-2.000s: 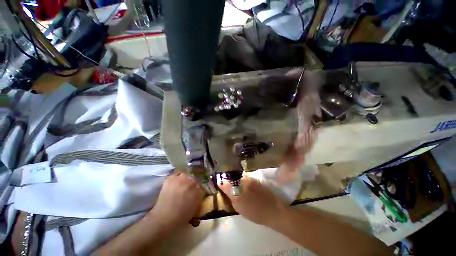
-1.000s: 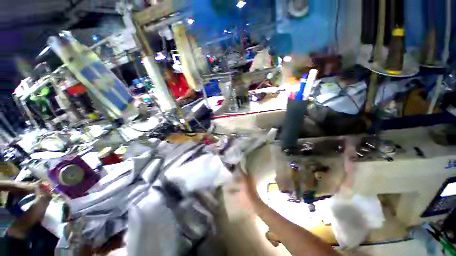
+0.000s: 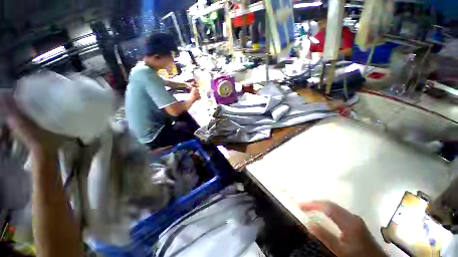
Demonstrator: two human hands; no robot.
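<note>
My left hand (image 3: pixel 31 131) is raised at the far left, blurred, and holds up a garment (image 3: pixel 65 108). The garment's pale side is bunched at the hand and its grey-and-white folds hang down beside the forearm. My right hand (image 3: pixel 346 228) is low at the near edge of the cream machine table (image 3: pixel 321 165), cut off by the bottom of the picture. Its fingers are curled around a pale patch; I cannot tell if that is something held or the table behind. The brightly lit needle plate area (image 3: pixel 414 226) is at the lower right.
A blue crate (image 3: pixel 201 188) with cloth in it stands left of the table. A pale garment with dark stripes (image 3: pixel 216 226) lies in front of it. Grey garments (image 3: pixel 271 113) lie on a brown surface beyond the table. A person in a light green shirt (image 3: pixel 145 103) works beyond the crate.
The view has swung left from the machine. The garment heap has left the machine's side; a garment now hangs from my raised left hand. The crate and person's body have come into view.
</note>
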